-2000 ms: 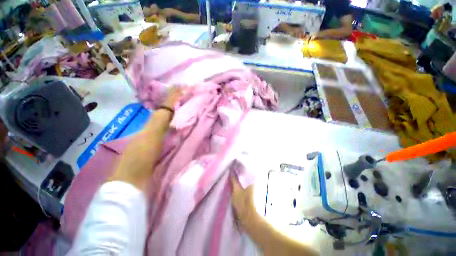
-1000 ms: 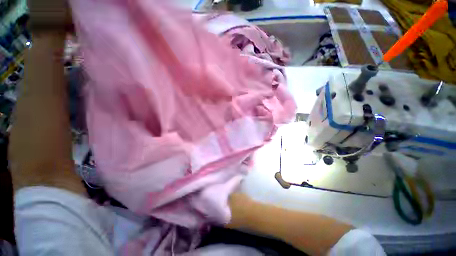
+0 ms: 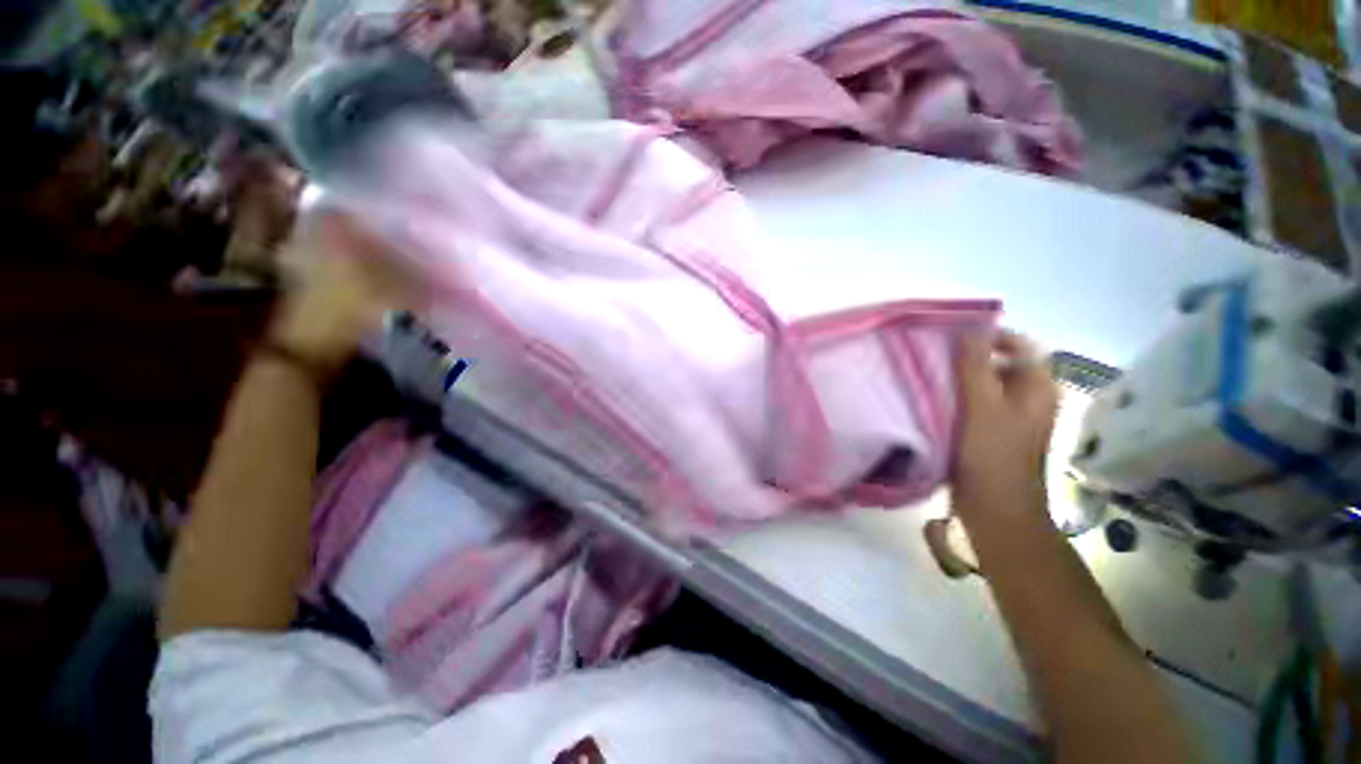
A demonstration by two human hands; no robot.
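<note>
A pale pink garment (image 3: pixel 642 314) with darker pink seam strips lies stretched across the white table, its near side reaching the front edge. My left hand (image 3: pixel 336 284), blurred, is at its left end; the fingers seem to hold the cloth. My right hand (image 3: pixel 1003 411) holds its right end, just left of the needle area of the sewing machine (image 3: pixel 1254 396). The needle itself is not clear to see.
More pink cloth (image 3: pixel 851 90) lies at the back of the table. Another pink heap (image 3: pixel 478 575) hangs below the table edge over the lap. Scissors handles (image 3: pixel 1299 694) show at the lower right. A grey machine part (image 3: pixel 373 112) is blurred at upper left.
The raised, bunched garment is now lowered and spread over the table. My right hand has moved up to its right end beside the machine. The view has shifted left.
</note>
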